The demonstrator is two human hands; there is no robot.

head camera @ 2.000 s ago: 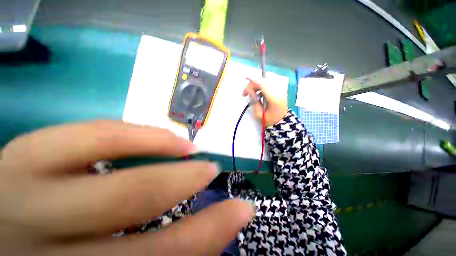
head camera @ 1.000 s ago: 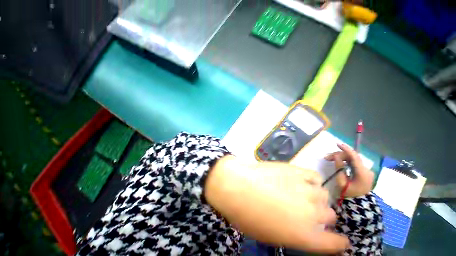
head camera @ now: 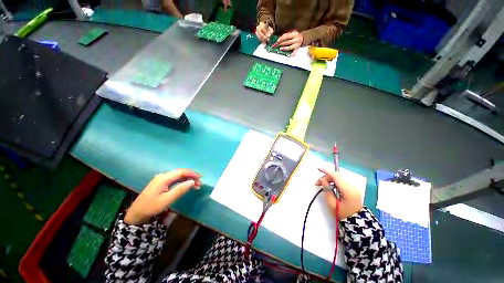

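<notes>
The digital multimeter (head camera: 280, 168), dark grey with a yellow-orange rim, lies on the white paper sheet (head camera: 237, 185). My right hand (head camera: 344, 193) is over the right part of the sheet and holds the test probes (head camera: 336, 160). A red tip points away from me, and a black and a red wire run down from the hand. My left hand (head camera: 164, 193) is over the teal bench edge, left of the sheet. Its fingers are apart from the thumb and nothing shows in it.
A red bin (head camera: 34, 249) holds green boards at lower left. A raised clear plate (head camera: 166, 72) bears a board. A green board (head camera: 263, 78) lies on the belt. A clipboard (head camera: 406, 235) lies right. A person (head camera: 309, 22) works opposite. A yellow-green strip (head camera: 307, 105) crosses the belt.
My left hand has moved left, away from my right hand, to the bench edge. My right hand keeps the probes. The view has shifted, showing the belt and the person opposite.
</notes>
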